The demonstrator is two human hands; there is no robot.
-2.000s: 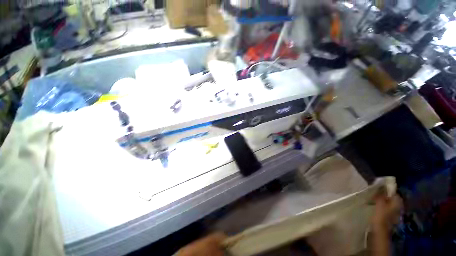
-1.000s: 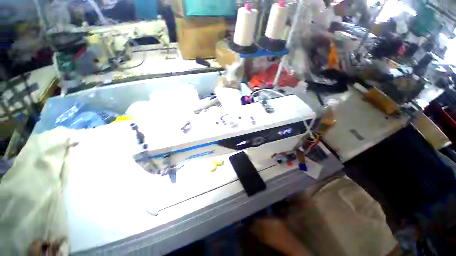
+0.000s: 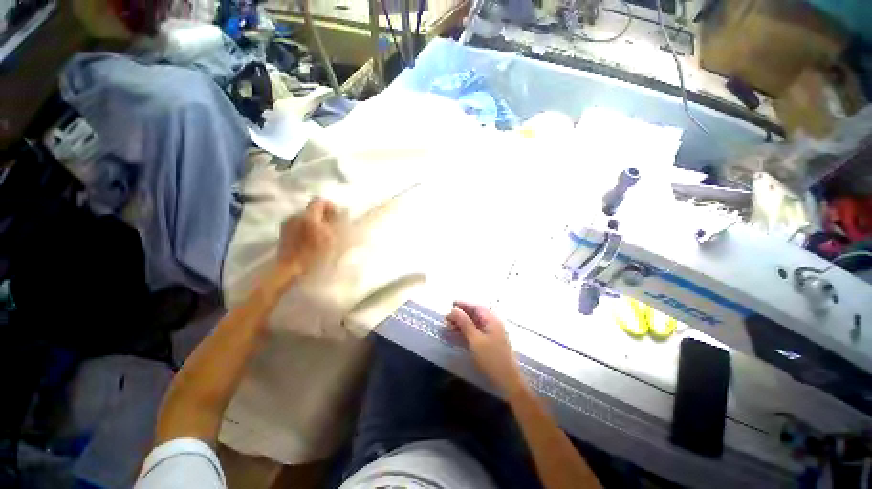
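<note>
Large cream cloth (image 3: 277, 382) lies over the left of the bright white table (image 3: 564, 358) and hangs over its front edge. My left hand (image 3: 311, 234) is on this cloth, its fingers bent and closed on it; the fingertips are blurred. A folded cloth edge (image 3: 382, 301) lies between my hands. My right hand (image 3: 478, 329) is over the table's ruler edge, its fingers loosely bent, with nothing visible in it. The white sewing machine (image 3: 708, 296) with a blue stripe stands to the right; its needle area (image 3: 593, 277) has no cloth visibly under it.
Yellow snips (image 3: 647, 318) lie beneath the machine arm. A black phone (image 3: 701, 396) lies near the table's front edge. Grey-blue cloth (image 3: 172, 162) is heaped at the left. Blue plastic (image 3: 473, 95) lies behind the cream cloth. The wearer's lap is below the table edge.
The view has swung left. The cream piece held between both hands earlier is no longer seen between them. My left hand is now on the large cloth and my right hand at the table edge.
</note>
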